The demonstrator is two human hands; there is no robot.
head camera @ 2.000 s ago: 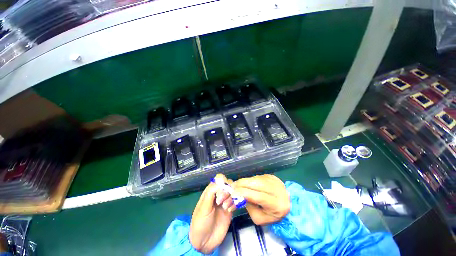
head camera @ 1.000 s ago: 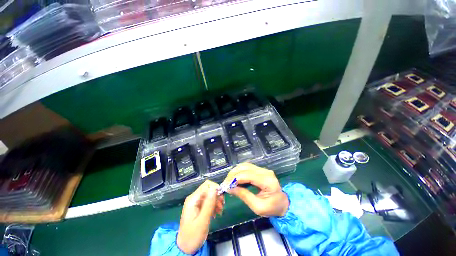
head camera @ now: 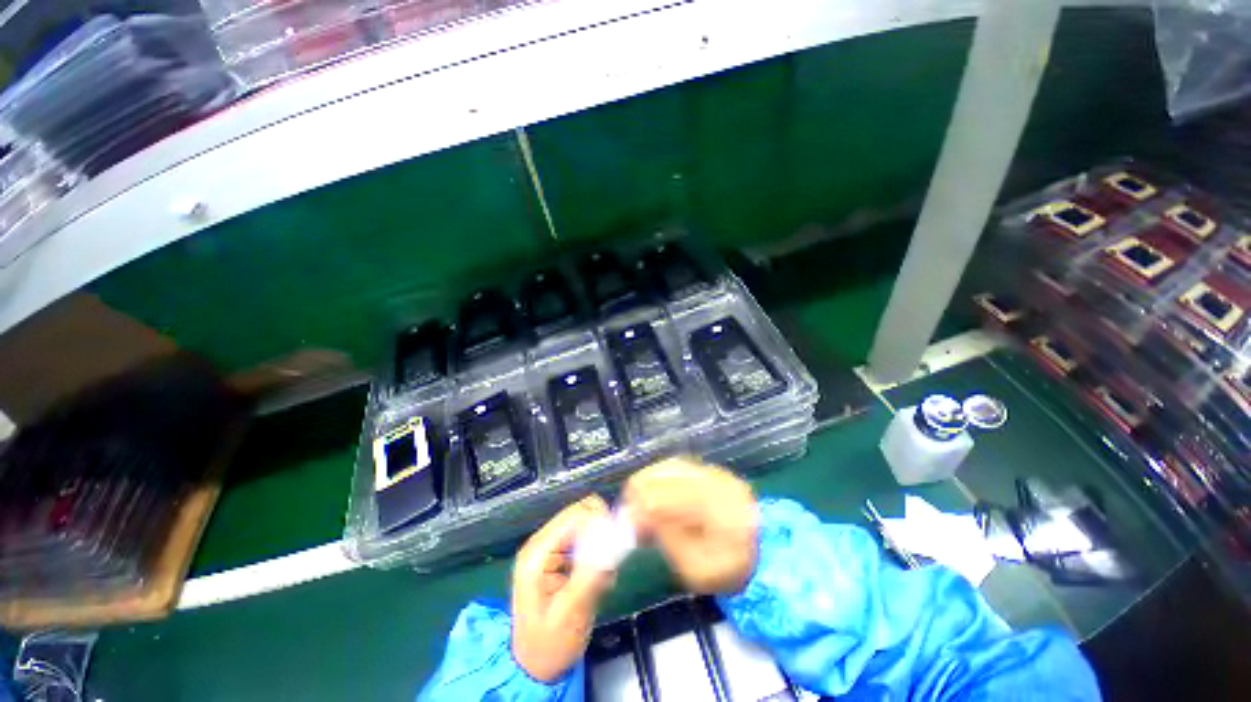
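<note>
A small whitish strip (head camera: 605, 539), perhaps film or a label, is between my two hands, blurred. My left hand (head camera: 560, 590) is bare and holds it by the fingertips. My right hand (head camera: 697, 524) is bare and blurred, its fingers beside the strip; whether they grip it cannot be told. Below my hands, a tray of black frames with pale windows (head camera: 674, 668) shows at the lower edge, partly covered by my hands and sleeves. Behind them, a stacked clear blister tray (head camera: 549, 510) holds two rows of black phone units (head camera: 585, 416). A phone with a yellow-framed screen (head camera: 405, 473) lies at its left end.
At right stand a white bottle (head camera: 926, 442) with a metal top, a crumpled white wipe (head camera: 944, 538), a dark shiny heap (head camera: 1067, 532) and stacked red-and-black units (head camera: 1140, 257). A shelf post (head camera: 969, 192) rises behind the bottle. A brown carton (head camera: 192, 528) with trays is at left.
My hands rose from low over the frames, then shifted slightly. The strip's blue edge, seen earlier, no longer shows clearly. More of the pale-windowed frames shows than two seconds ago.
</note>
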